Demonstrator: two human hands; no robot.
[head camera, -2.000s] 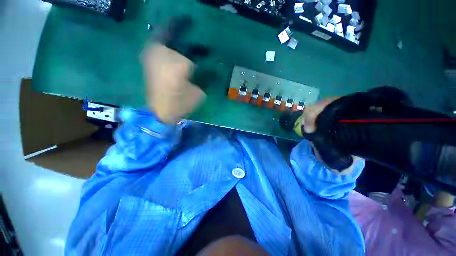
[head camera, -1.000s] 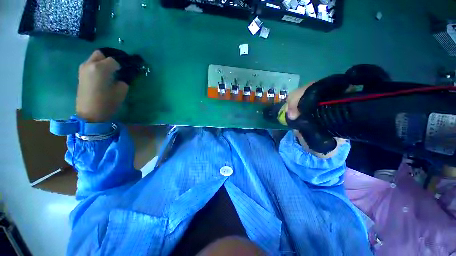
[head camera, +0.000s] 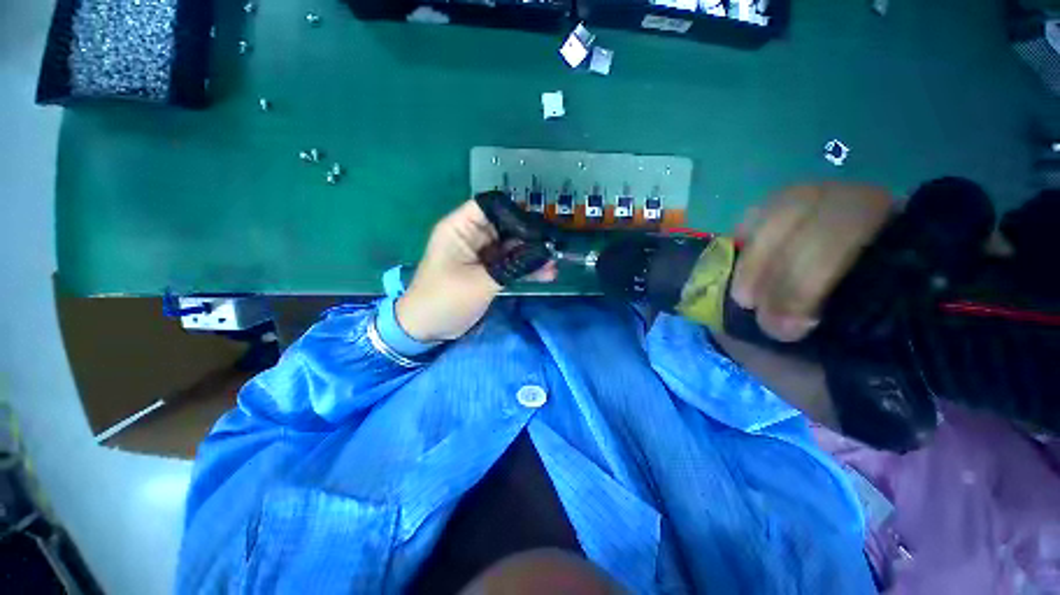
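Observation:
The assembly jig (head camera: 581, 177) lies on the green mat, with several dark-and-silver parts standing in a row along its orange strip. My right hand (head camera: 808, 258) is closed around the electric screwdriver (head camera: 663, 274), whose yellow band shows beside my fingers and whose nose points left. My left hand (head camera: 471, 262), with black finger cots, is at the jig's lower left corner. Its fingertips are pinched at the silver bit (head camera: 572, 257) of the screwdriver. Whether a screw is between them is too small to tell. My left fingers partly hide the jig's left end.
A bin of silver screws (head camera: 121, 49) is at the upper left. Loose screws (head camera: 334, 173) lie on the mat. Black parts bins (head camera: 686, 21) are at the top edge. Loose silver-white plates (head camera: 552, 106) lie behind the jig. A pink-clad person (head camera: 988, 500) is at lower right.
My left hand has moved right, from the loose screws to the screwdriver's bit. The screwdriver has turned level, and its bit now shows. A loose plate now shows on the mat at right.

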